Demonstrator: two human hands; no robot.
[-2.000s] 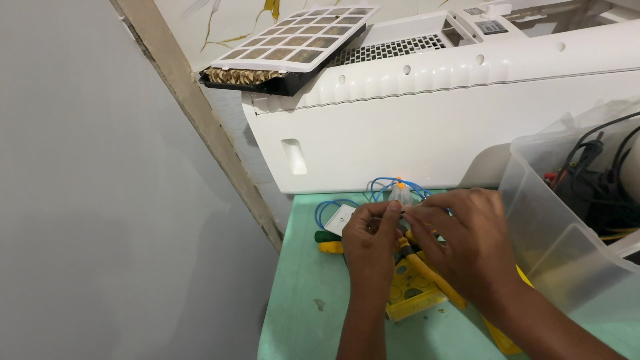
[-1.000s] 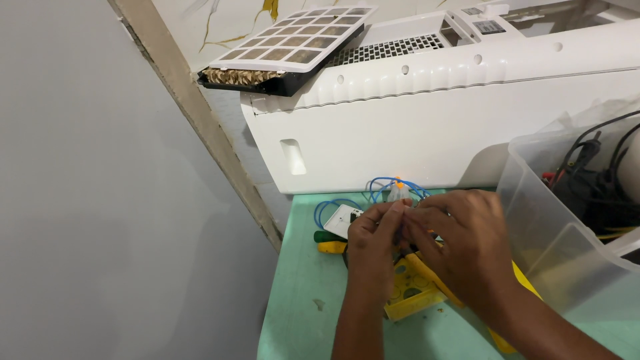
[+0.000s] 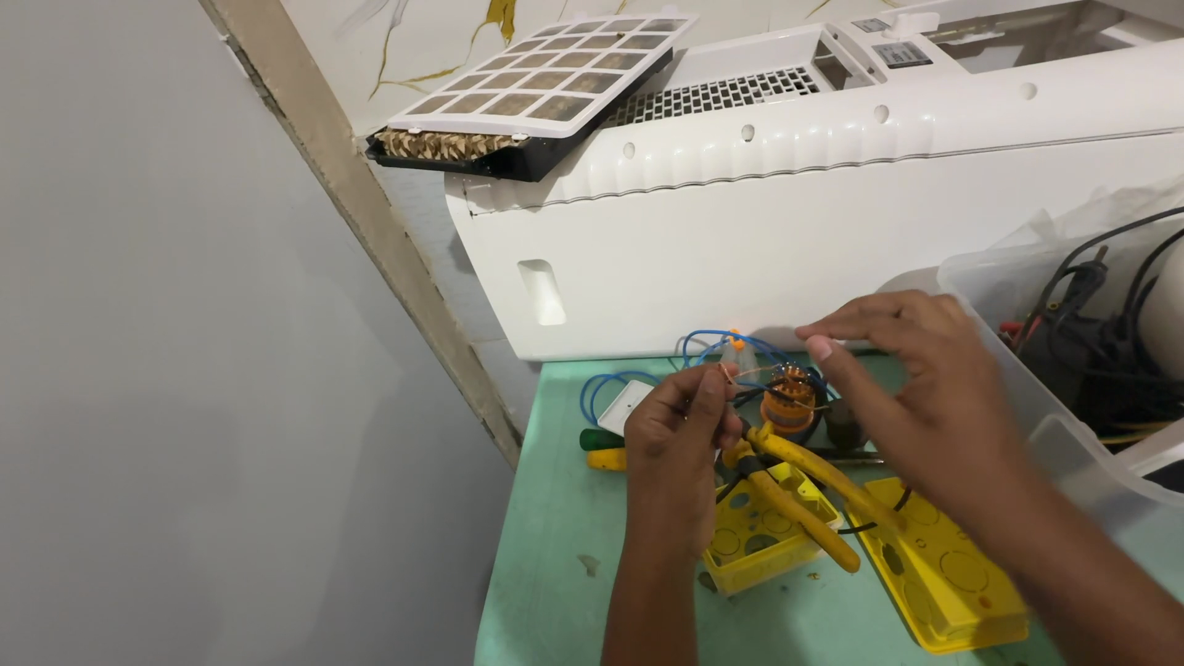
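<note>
My left hand [image 3: 680, 444] pinches a thin wire with bare copper [image 3: 726, 374] between thumb and fingertips. To its right my right hand [image 3: 911, 370] is raised, thumb and fingers apart, with nothing visible between them. Between the hands stands an orange cylindrical part with copper windings [image 3: 788, 402], with thin wires around it. Below lie pliers with yellow handles [image 3: 800, 518], across a yellow electrical box [image 3: 768, 569]. Blue wire loops [image 3: 708, 335] and a clear pointed bottle with an orange tip [image 3: 738, 350] are behind my left hand.
A second yellow box [image 3: 971, 592] lies at the right. A clear plastic bin [image 3: 1064, 453] holds black cables. Behind the green table [image 3: 555, 555] stands a white appliance [image 3: 694, 250] with a filter tray [image 3: 546, 83] on top. A green-and-yellow handle [image 3: 603, 459] lies left, by a white plate [image 3: 622, 403].
My right hand has moved away from my left, and its fingers have opened. The orange wound part now shows between the hands. My left hand stays near the same place.
</note>
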